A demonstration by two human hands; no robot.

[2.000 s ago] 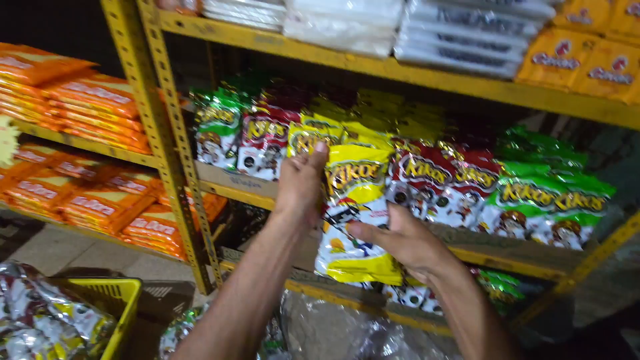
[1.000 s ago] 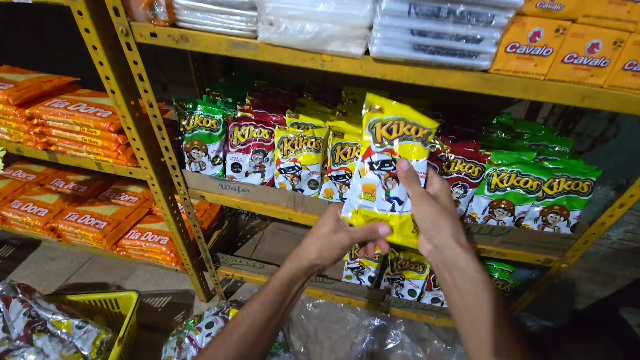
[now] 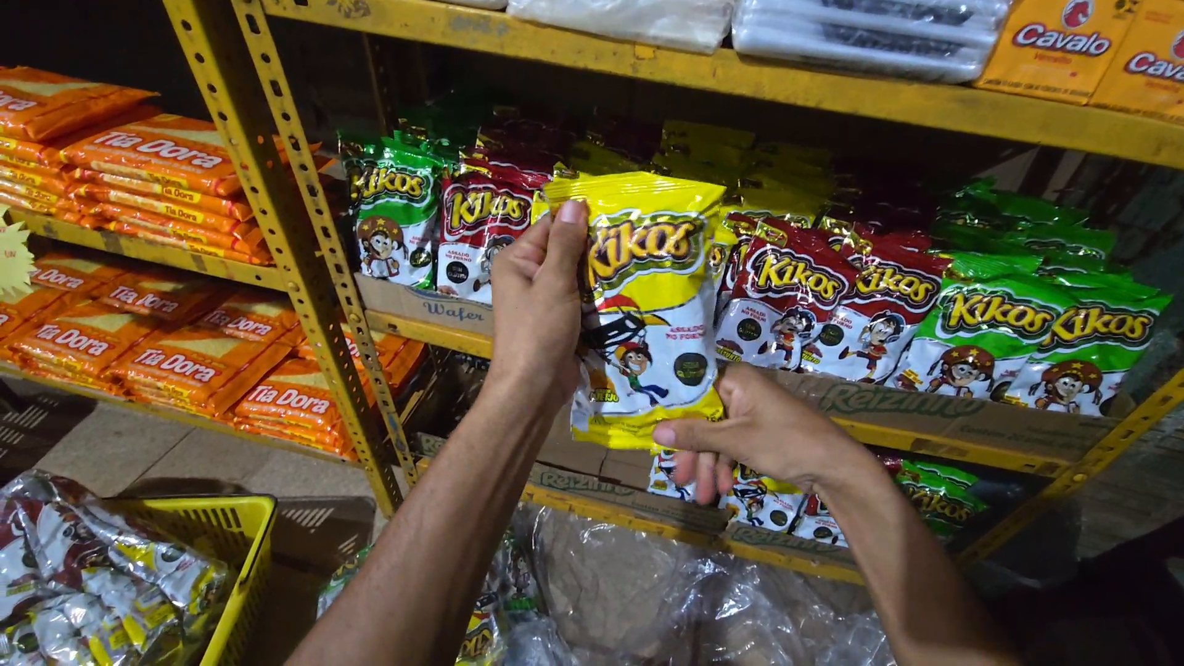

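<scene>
Both hands hold a yellow and white Kikos snack bag (image 3: 647, 324) upright in front of the middle shelf. My left hand (image 3: 546, 296) grips its left edge, thumb near the top. At the lower right corner, my right hand (image 3: 749, 430) pinches the bag between thumb and fingers. Behind stand rows of snack bags: a green one (image 3: 393, 217) and a red one (image 3: 481, 227) to the left, red ones (image 3: 795, 296) and green ones (image 3: 990, 324) to the right. The held bag hides part of the row behind it.
Yellow metal shelving (image 3: 832, 88) frames the bags. Orange Tia Dora packets (image 3: 176, 153) lie stacked at left. A yellow plastic basket (image 3: 254, 573) with bagged snacks stands at lower left. Clear plastic wrap (image 3: 638, 578) lies below the shelves. Orange Cavalo boxes (image 3: 1059, 46) sit at upper right.
My left hand has moved from the bag's bottom up to its left edge, and my right hand from its right side down to the lower right corner. The bag has moved left.
</scene>
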